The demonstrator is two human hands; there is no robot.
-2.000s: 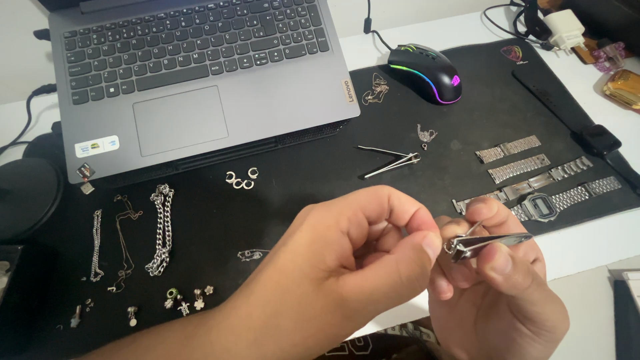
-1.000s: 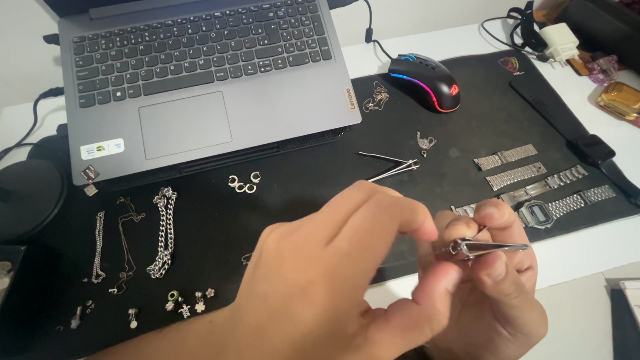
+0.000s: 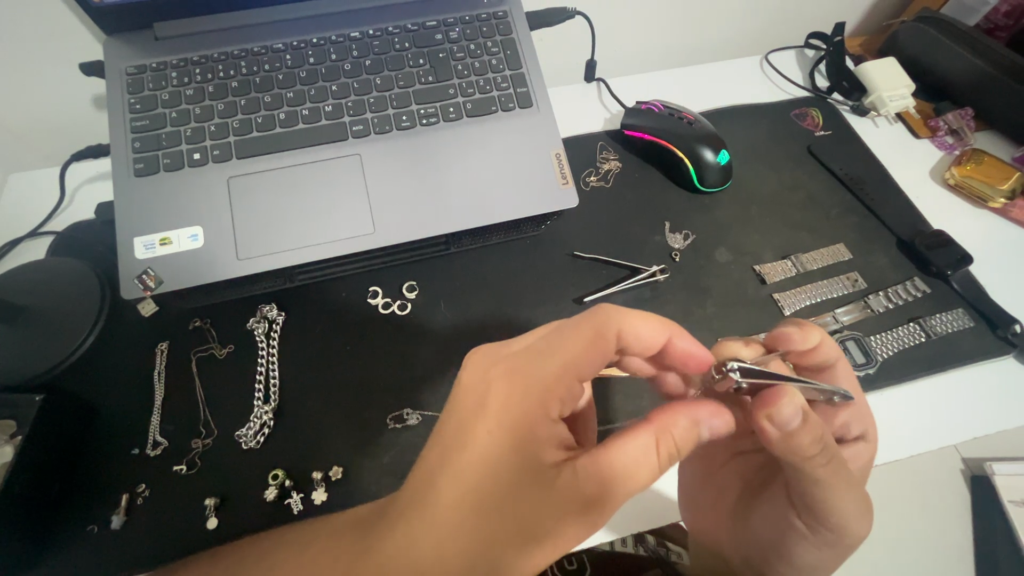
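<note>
My right hand (image 3: 788, 448) grips a metal nail clipper (image 3: 788, 381) between thumb and fingers, its lever pointing right. My left hand (image 3: 576, 408) is at the clipper's left end, thumb and fingertips close together; whether they pinch some small part cannot be told. Beyond the hands lies another nail clipper (image 3: 628, 276), its lever swung out. To the right are metal watch bands (image 3: 820, 293) and a digital watch (image 3: 858, 350), partly behind my right fingers. A fine chain (image 3: 410, 418) lies left of my left hand.
A laptop (image 3: 300, 208) stands at the back left, with a mouse (image 3: 680, 148) beside it. On the black mat lie a thick chain (image 3: 268, 368), thinner chains (image 3: 158, 400), hoop earrings (image 3: 392, 304) and small charms (image 3: 294, 502). A smartwatch (image 3: 936, 254) rests at the right.
Both hands stay close together around the clipper. My left thumb was lower and farther from the clipper one second ago and is now raised nearer its left end.
</note>
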